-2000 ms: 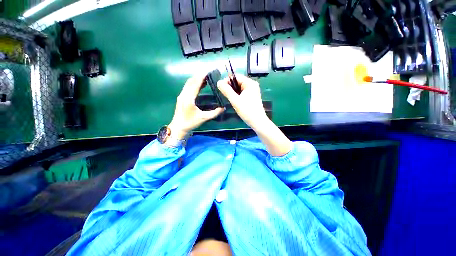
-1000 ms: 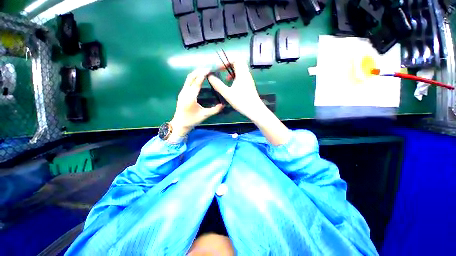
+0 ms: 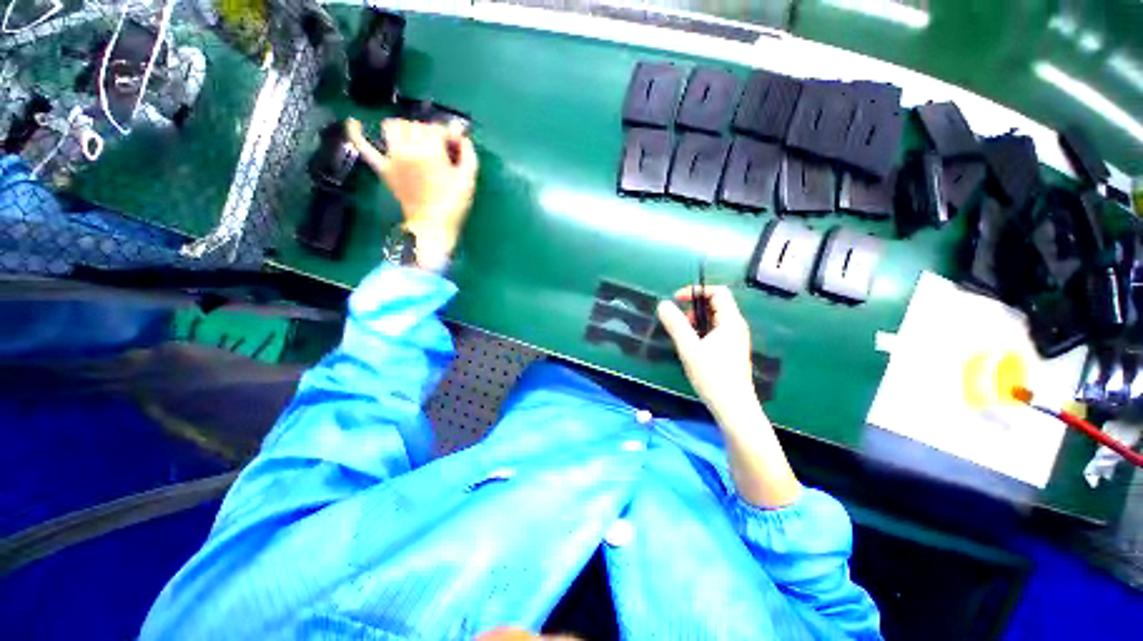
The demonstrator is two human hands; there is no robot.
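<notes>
My left hand [image 3: 430, 182] is at the back left, over the green mat. Its fingers are at a black block [image 3: 435, 113], which they partly cover. I cannot tell whether they grip it. My right hand [image 3: 718, 348] holds thin dark tweezers [image 3: 702, 296], points facing away from me. It is over a dark flat strip with small cut-outs [image 3: 619, 317] near the front edge, hiding part of it. Two black housings with a slot in the face [image 3: 786, 258] lie beyond it to the right.
More black blocks [image 3: 377, 56] stand by the wire mesh [image 3: 257, 157]. Rows of black housings [image 3: 750, 173] lie at the back. At right are a white paper [image 3: 934, 363] with a yellow patch, a red-handled brush [image 3: 1093, 433] and piled black parts [image 3: 1059, 282].
My left hand has moved from the middle to the blocks at the left; the dark part it held is no longer seen. My right hand has moved apart, near the strip. The view has turned.
</notes>
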